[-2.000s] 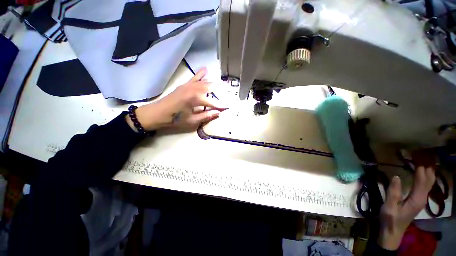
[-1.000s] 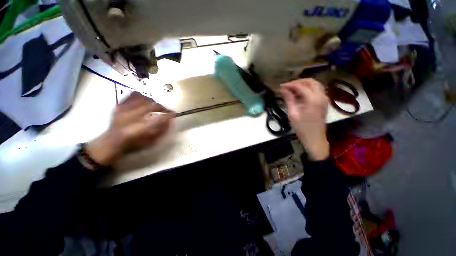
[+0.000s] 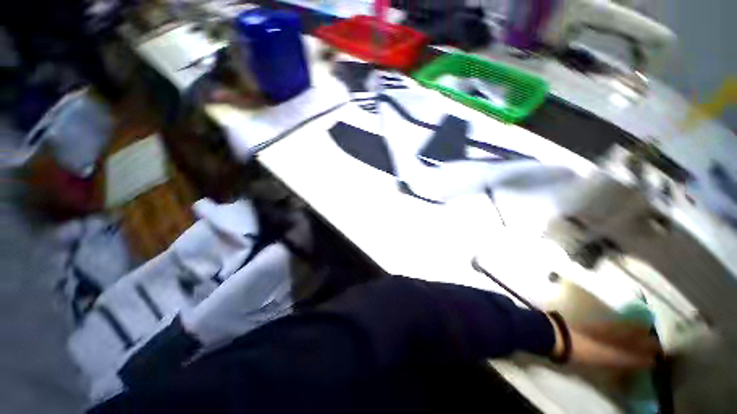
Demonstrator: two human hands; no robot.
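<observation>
My left hand point(image 3: 618, 344), blurred, reaches across the machine bed at the lower right, over or beside the teal bundle point(image 3: 640, 311). Its fingers are too blurred to tell what they hold. My right hand is not in view. The pale garment panel point(image 3: 505, 176) lies on the white table left of the machine head point(image 3: 626, 210), with a black patch point(image 3: 447, 139) and black strips on it. A separate dark fabric piece point(image 3: 362, 147) lies at its left edge.
A blue bin point(image 3: 276, 57) stands at the table's far left. A red basket point(image 3: 373, 42) and a green basket point(image 3: 485, 84) with pale scraps stand behind the panel. Pale and black fabric point(image 3: 166, 295) is piled below the table edge. Another machine point(image 3: 618, 24) is at the back.
The view has swung left, bringing the baskets, bin and fabric pile into sight. My left hand has moved right across the bed towards the teal bundle. My right hand has left the view.
</observation>
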